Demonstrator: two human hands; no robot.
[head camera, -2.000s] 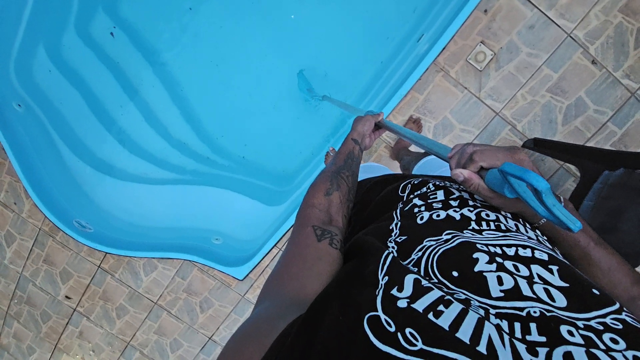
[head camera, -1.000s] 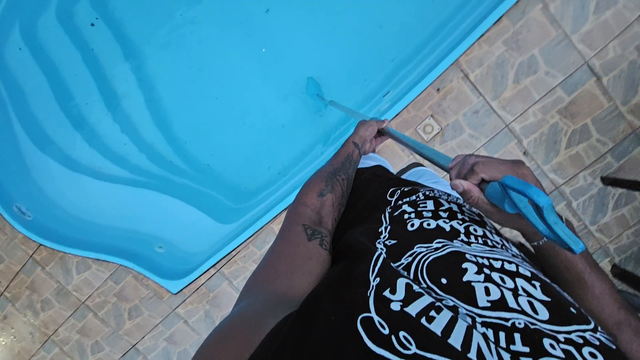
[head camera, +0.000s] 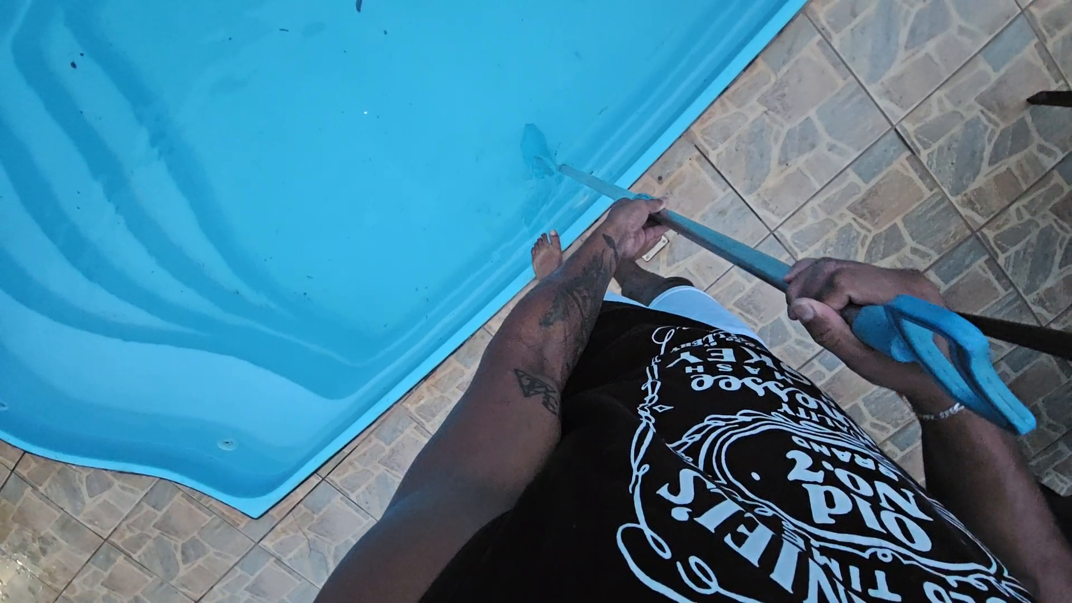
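Observation:
A long pole (head camera: 729, 244) slants from the lower right down into the water of a blue swimming pool (head camera: 335, 167). Around its middle, above the pool's rim, my left hand (head camera: 635, 224) is closed. Higher up, my right hand (head camera: 863, 306) grips the same pole just below a blue plastic handle-shaped piece (head camera: 963, 360) at its upper end. Under water at the far end is a blue head (head camera: 536, 151), blurred by the water, so its kind is hard to tell.
My bare foot (head camera: 547, 254) is at the pool's edge. Stone-patterned tiles (head camera: 879, 193) surround the pool. Curved steps (head camera: 151, 234) lie under water on the left, and small dark bits of debris (head camera: 74, 64) show in the pool. Part of a dark object (head camera: 1051, 98) enters at the right edge.
The view has shifted across the pool and tiles. Both hands keep their hold on the pole, and its head stays under water near the pool's edge.

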